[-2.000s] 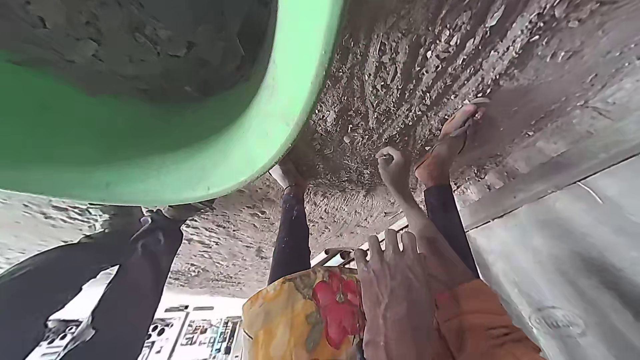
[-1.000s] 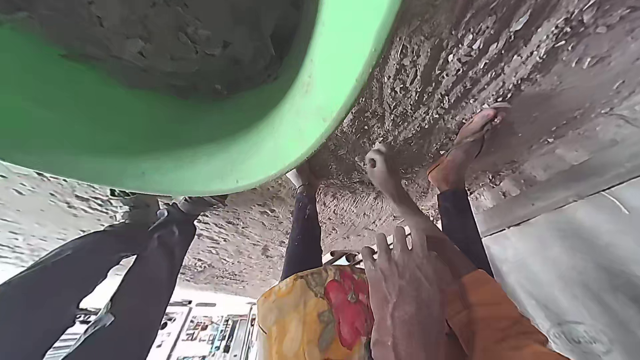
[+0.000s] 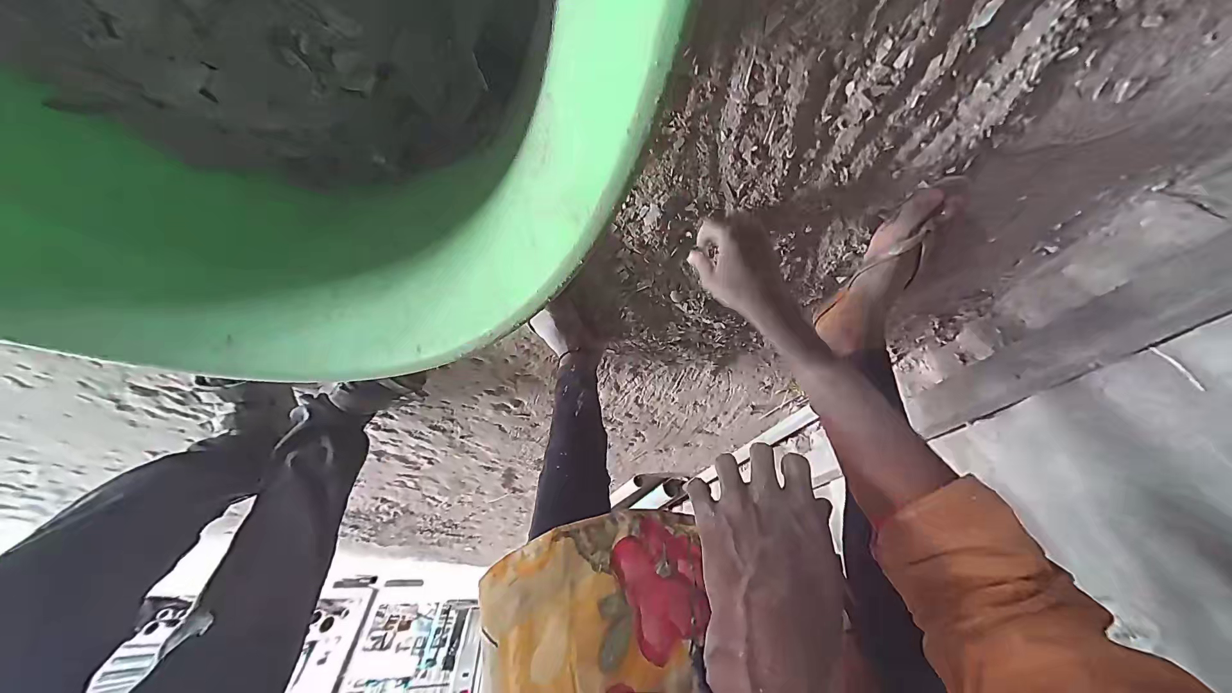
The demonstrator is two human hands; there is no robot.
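My left hand (image 3: 770, 568) is low in the middle of the view, back upward, with its fingers extended and slightly apart and no object visible in it. It lies over or close to a yellow floral garment (image 3: 549, 606). From an orange sleeve at the lower right, my right hand (image 3: 733, 265) reaches over the dirt ground between two feet. Its fingers are curled, with a small gap and nothing visible inside. A large green plastic basin (image 3: 404, 337) holding dark, lumpy material (image 3: 289, 87) fills the upper left. Its rim is near my right hand, apart from it in the picture.
Someone in dark trousers (image 3: 308, 481) stands at the left, feet partly behind the basin. A sandaled foot (image 3: 890, 245) rests on rough soil (image 3: 770, 115) strewn with debris. A smooth grey slab (image 3: 1107, 462) borders the right side. Metal tubes (image 3: 654, 491) show behind the garment.
The view has shifted slightly, and the basin reaches farther right in the picture than two seconds ago. Both hands keep nearly the same pose.
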